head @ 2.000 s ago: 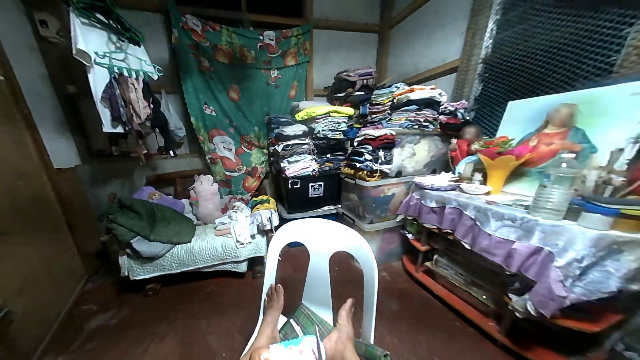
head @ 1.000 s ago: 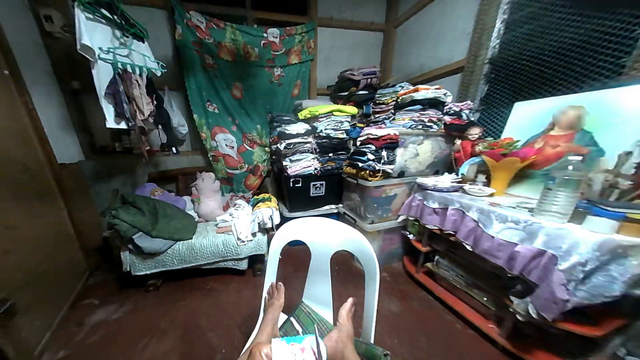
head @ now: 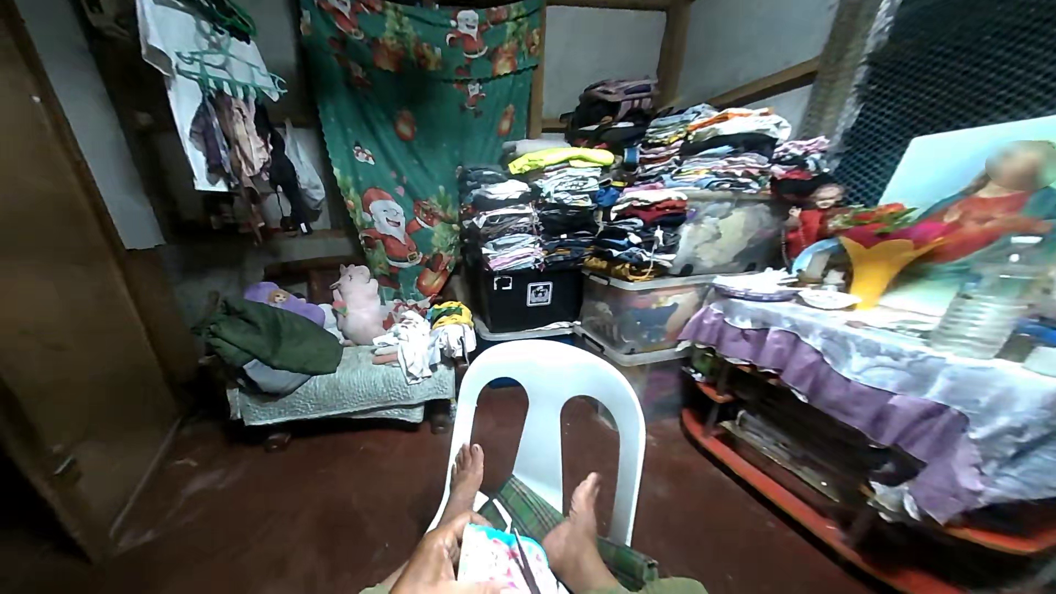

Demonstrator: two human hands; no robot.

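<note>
At the bottom middle, my left hand (head: 437, 557) grips the left edge of a white item with pink and blue patterns (head: 491, 561), whose material I cannot tell. A thin dark object (head: 525, 565), pointed at its upper end, lies across the item's right part; what holds it is hidden. My right hand is not in view. Beyond the item, two bare feet (head: 469, 470) rest at a white plastic chair (head: 540, 363), one on each side of its seat. A green plaid cloth (head: 528, 511) lies on the seat between them.
A low padded bench (head: 355, 388) with clothes and stuffed toys stands at left. Folded clothes (head: 569, 206) are stacked on storage bins (head: 643, 318) behind the chair. At right, a cloth-covered table (head: 825, 338) bears a yellow vase (head: 870, 268) and a plastic bottle (head: 982, 305).
The patterned item has come slightly higher into view, and my left hand shows more plainly at its left edge. The feet and chair stay where they were.
</note>
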